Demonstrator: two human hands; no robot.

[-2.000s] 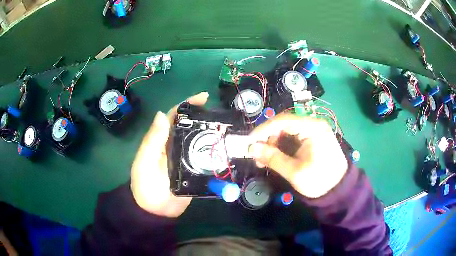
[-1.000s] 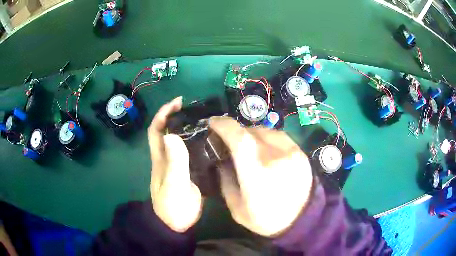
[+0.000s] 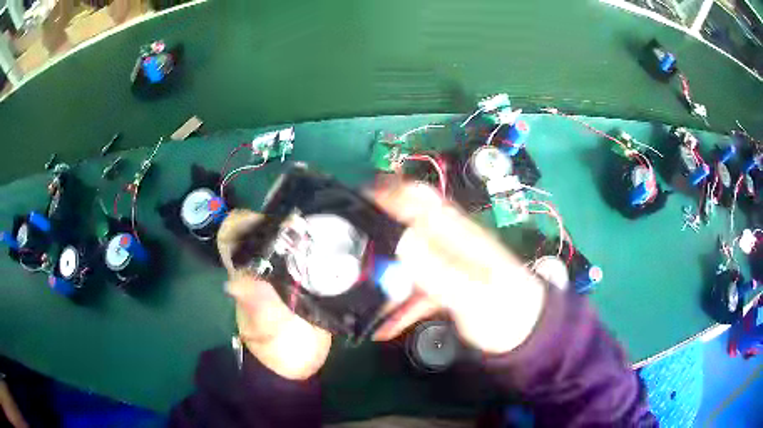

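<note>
A black speaker housing (image 3: pixel 360 313) is held up in front of me, tilted and blurred, its open side towards me. The round silver-white speaker driver (image 3: pixel 326 255) sits in its middle. A blue battery (image 3: pixel 386 274) with a pale end lies at its right side. Small metal parts and wires show at its left. My left hand (image 3: pixel 280 322) grips the housing's left and lower-left edge. My right hand (image 3: pixel 468 272) holds its right side, fingers partly hidden behind it. No white piece can be made out in my right fingers.
Several part-built units lie on the green surface (image 3: pixel 201 326) to the left, right and behind my hands. A grey disc (image 3: pixel 435 344) lies just below my right hand. The green belt (image 3: pixel 335 58) behind carries a unit (image 3: pixel 155 67) at upper left and another (image 3: pixel 661 58) at upper right.
The housing was upright with a white piece in my right fingers, then covered by my right hand. Now it is turned and tilted, its inside visible again. The belt's upper-left unit has moved left.
</note>
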